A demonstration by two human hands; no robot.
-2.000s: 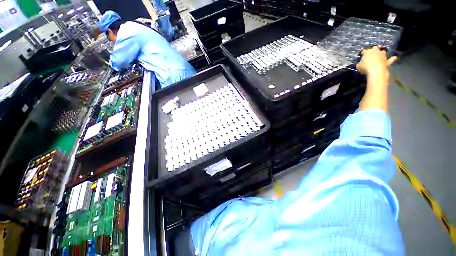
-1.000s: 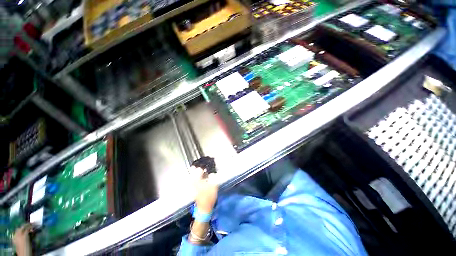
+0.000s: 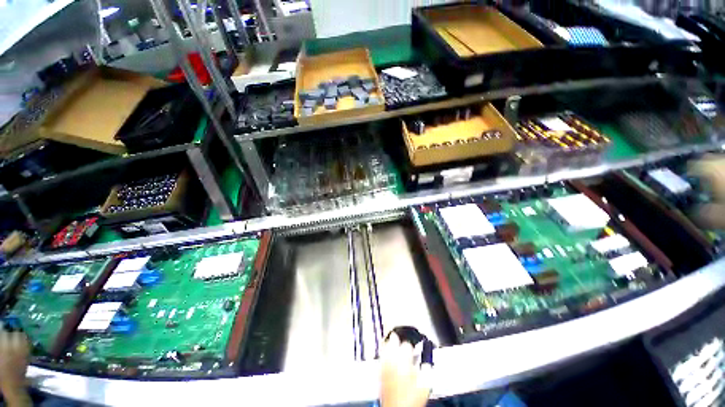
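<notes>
My left hand is at the bottom centre, at the near conveyor rail, its fingers closed around small black components. My right hand cannot be made out. In front, right of centre, a green circuit board lies in a dark carrier with red-brown end bars. It bears white blocks and blue and brown parts. Left of centre, another green board lies in its carrier. Bare metal plate shows between the two carriers.
Behind the line are clear trays, a box of dark round parts and a box of grey blocks. A black tote is lower right. Another person's hand is at the left edge; a blurred hand, apparently another person's, is at the right edge.
The view has swung from the totes on the right to the line. The hand reaching to the clear tray has left view. My left hand still holds the black components near the rail.
</notes>
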